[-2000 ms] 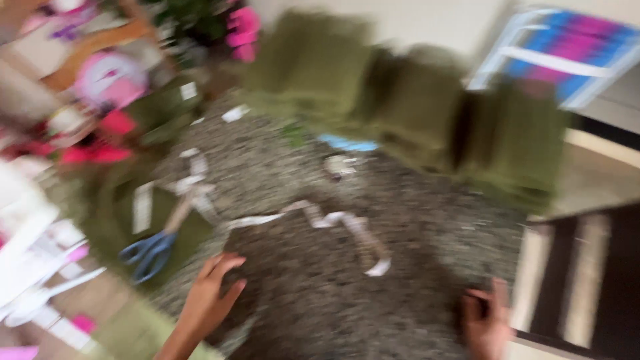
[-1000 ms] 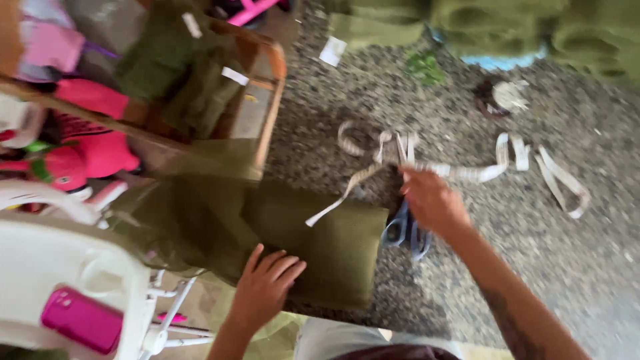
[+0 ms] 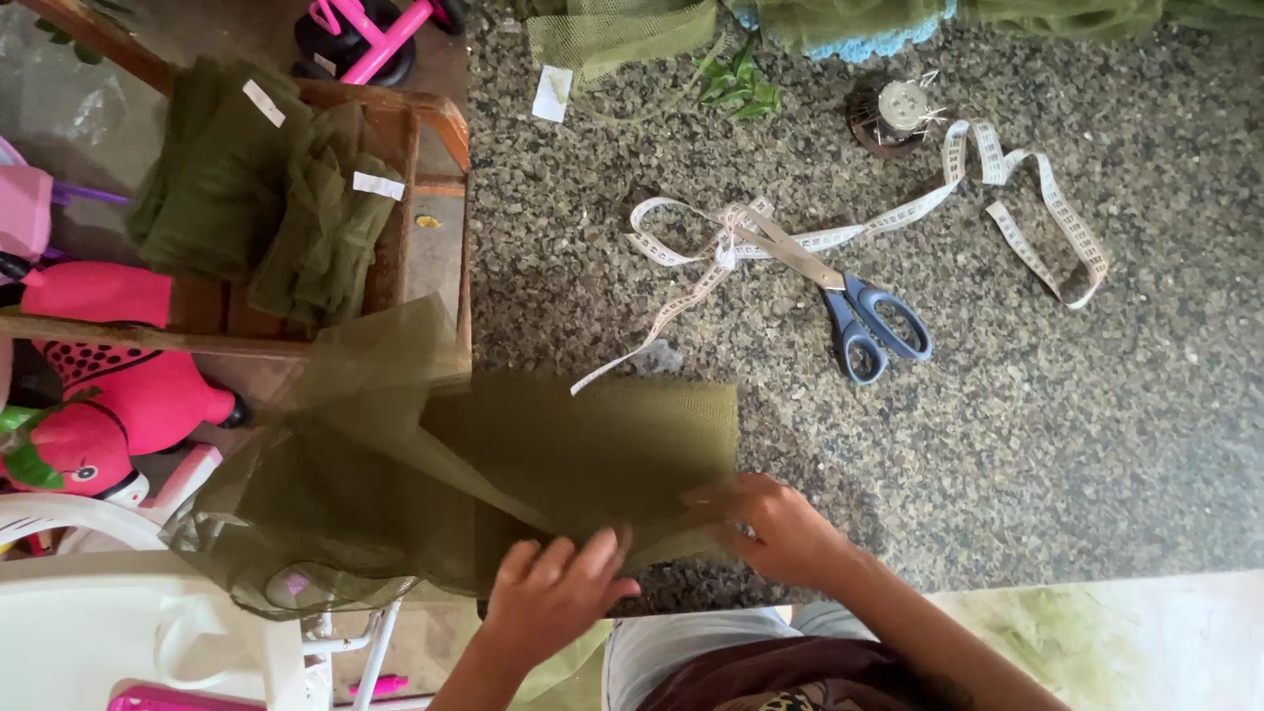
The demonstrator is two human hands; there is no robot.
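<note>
Folded olive-green tulle point(image 3: 592, 454) lies on the granite counter at its front left, its loose part hanging over the left edge. My left hand point(image 3: 558, 592) rests on the tulle's near edge with its fingers apart. At the near right corner of the tulle is my right hand point(image 3: 780, 528), fingertips bent in on the fabric; blur hides whether they pinch it. Blue-handled scissors point(image 3: 839, 286) lie beyond, their blades over a tangled white measuring tape point(image 3: 889, 219). A pincushion with pins point(image 3: 899, 111) stands farther back.
More green tulle with blue trim point(image 3: 869, 25) lines the counter's back. A white paper tag point(image 3: 552, 94) and a green sprig point(image 3: 741, 84) lie near it. At the left are a wooden frame point(image 3: 434, 109) holding folded tulle point(image 3: 217, 178), a pink toy point(image 3: 148, 395) and a white tray point(image 3: 128, 632).
My right hand has moved from the scissors to the tulle's near right corner, and the scissors lie let go. My left hand stays at the near edge of the tulle.
</note>
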